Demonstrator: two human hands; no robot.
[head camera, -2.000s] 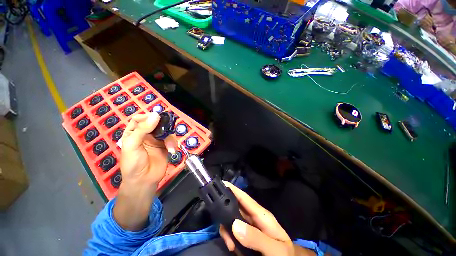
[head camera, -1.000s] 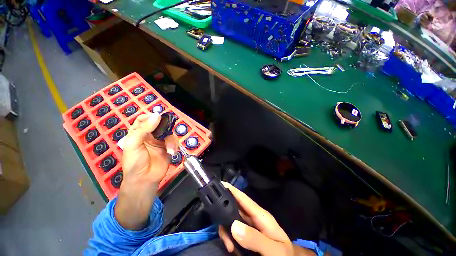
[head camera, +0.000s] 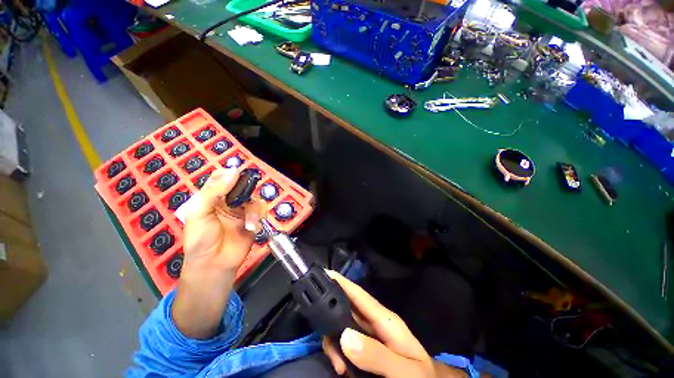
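My left hand (head camera: 210, 232) holds a round black smartwatch body (head camera: 243, 187) on edge between thumb and fingers, above the tray. My right hand (head camera: 380, 332) grips the black slotted handle of an electric screwdriver (head camera: 319, 295). Its silver barrel points up and left at my left fingertips, just below the watch body; whether the tip touches anything is unclear. The red-orange compartment tray (head camera: 193, 117) holds several round black watch bodies in square pockets, a few with pale centres at its right side. A white paper label (head camera: 191, 210) lies partly behind my left hand.
Green workbench (head camera: 458, 159) runs diagonally to the right, its edge beyond the tray. On it are a blue basket (head camera: 366, 37), a rose-gold-rimmed watch (head camera: 514, 166), a small dark module (head camera: 568, 176), a round black part (head camera: 400, 105) and a white cable (head camera: 462, 104). A cardboard box (head camera: 177, 70) sits below.
The screwdriver has shifted slightly up and left, closer to my left fingertips. The held watch body has tilted a little more on edge.
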